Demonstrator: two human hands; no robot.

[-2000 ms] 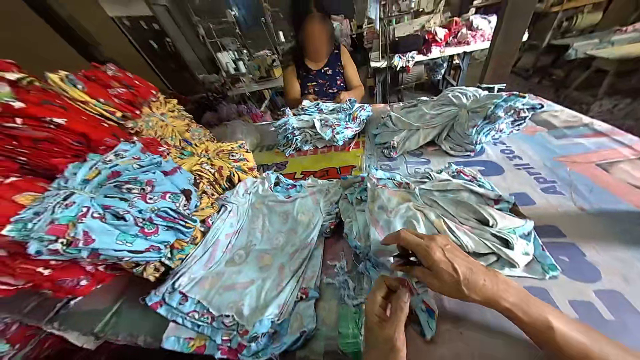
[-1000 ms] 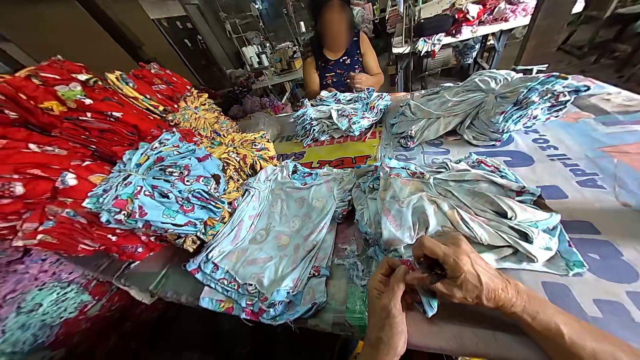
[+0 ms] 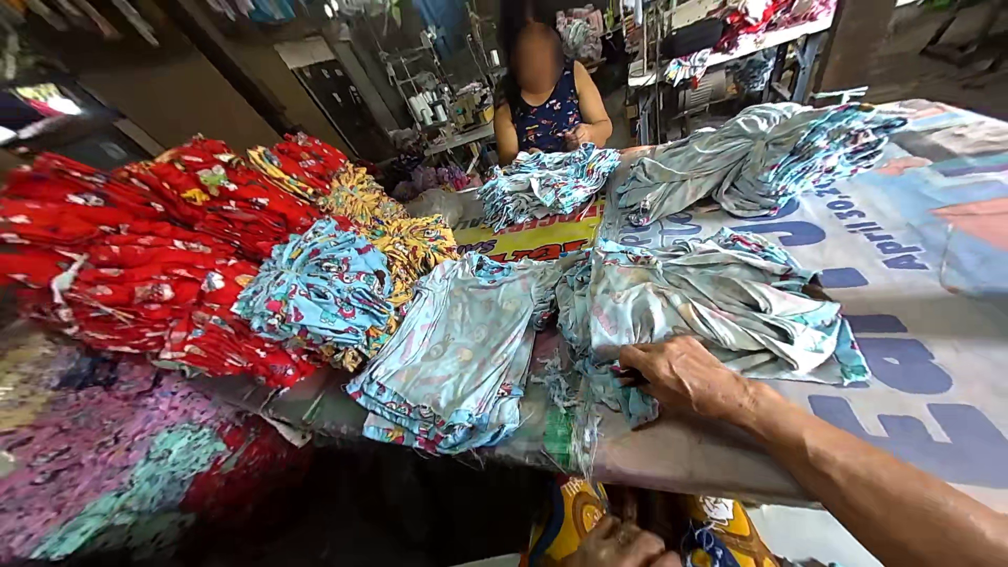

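My right hand (image 3: 681, 376) rests over the near edge of a pale blue-grey garment pile (image 3: 709, 307), its fingertips bent at the cloth; something dark shows beneath them, too hidden to name. My left hand (image 3: 622, 543) is low at the bottom edge, below the table, in front of yellow patterned cloth (image 3: 728, 524); its fingers look curled, and what it holds cannot be seen. Left of the right hand lies a flat stack of light blue printed garments (image 3: 461, 346). Loose thread scraps (image 3: 584, 441) hang over the table edge between the two.
Red printed bundles (image 3: 157, 260), a blue bundle (image 3: 315, 287) and yellow bundles (image 3: 409, 236) crowd the left. Farther back are a small blue bundle (image 3: 547, 185) and a grey one (image 3: 732, 161). A person (image 3: 551, 102) sits across the banner-covered table (image 3: 929, 339). Scraps (image 3: 118, 449) lie lower left.
My left hand has moved down from the garment pile, where it was beside my right hand, to below the table edge. My right hand has stayed by the pile.
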